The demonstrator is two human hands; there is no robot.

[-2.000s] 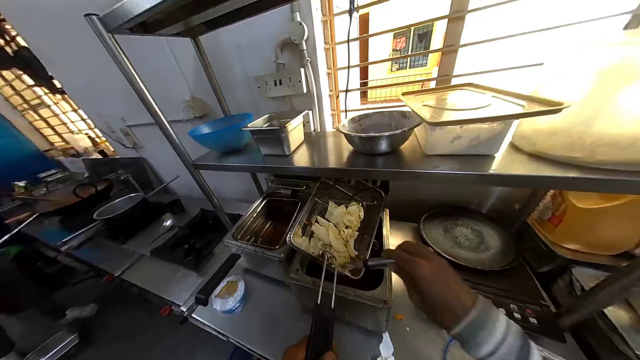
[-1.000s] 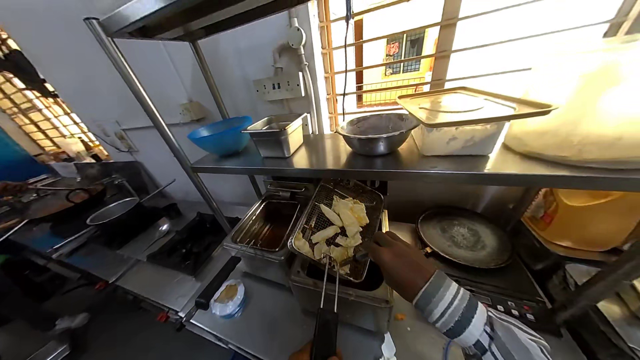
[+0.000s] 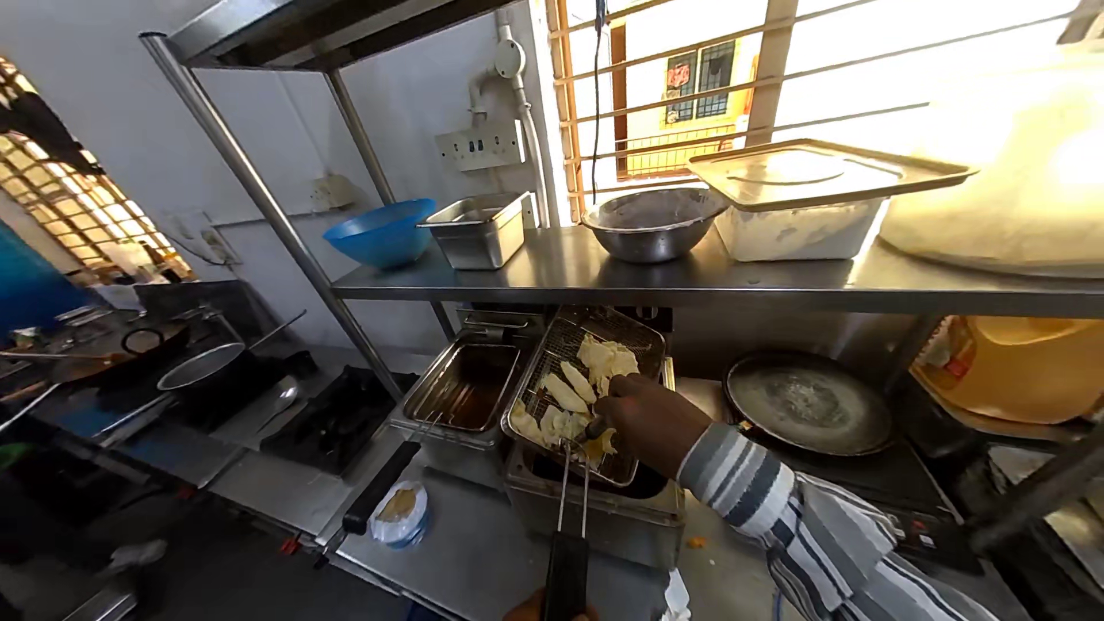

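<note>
A wire fryer basket (image 3: pixel 552 345) is held over the right tank of a deep fryer (image 3: pixel 595 517). Pale, flat pieces of food (image 3: pixel 565 392) lie in it. My left hand (image 3: pixel 528 606), mostly cut off by the bottom edge, grips the black basket handle (image 3: pixel 567 573). Over the basket's right side, my right hand (image 3: pixel 647 423) has its fingers down among the pieces; a short dark thing shows at its fingertips, and I cannot tell what it is. The left tank (image 3: pixel 474 388) holds dark oil, and a second black handle (image 3: pixel 382 487) sticks out in front of it.
A steel shelf (image 3: pixel 552 289) crosses above the fryer, bearing a blue bowl (image 3: pixel 379 233), a steel pan (image 3: pixel 481 233), a steel bowl (image 3: pixel 655 226) and a lidded tub (image 3: pixel 793 228). A flat pan (image 3: pixel 809 404) sits at right; a gas burner (image 3: pixel 336 418) is at left.
My right hand has moved from the basket's lower right edge to the food pieces inside. The pieces lie differently, more spread apart. My left hand stays at the handle.
</note>
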